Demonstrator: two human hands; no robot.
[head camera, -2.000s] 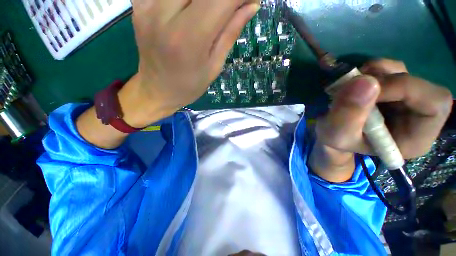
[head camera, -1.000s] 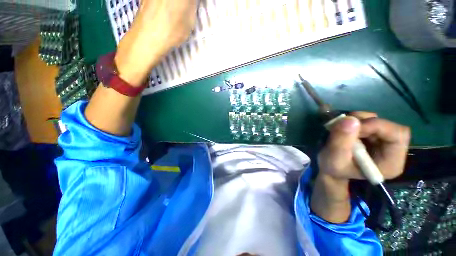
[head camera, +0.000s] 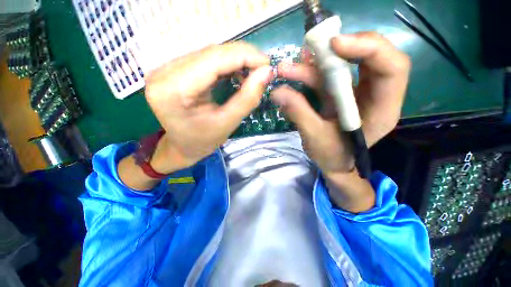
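My left hand (head camera: 204, 103) is above the mat's front edge, thumb and forefinger tips together; anything between them is too small to make out. My right hand (head camera: 367, 84) holds the soldering iron (head camera: 340, 84) by its cream handle, tip end pointing up and out of the frame. Its thumb and a finger reach towards my left fingertips, almost touching them. The green circuit board panel (head camera: 260, 123) lies flat on the mat beneath both hands, mostly hidden. Its silvery parts show below and between the fingers.
A white component tray (head camera: 162, 33) with dark parts lies beyond my left hand. Tweezers (head camera: 434, 39) lie on the green mat (head camera: 442, 95) at the right. A silvery spool (head camera: 63, 147) and green boards (head camera: 53, 101) are at the left. More boards (head camera: 465, 185) are lower right.
My left hand has come back from the white tray to above the panel. My right hand has moved left to meet it, and the iron now points upward. The view has shifted.
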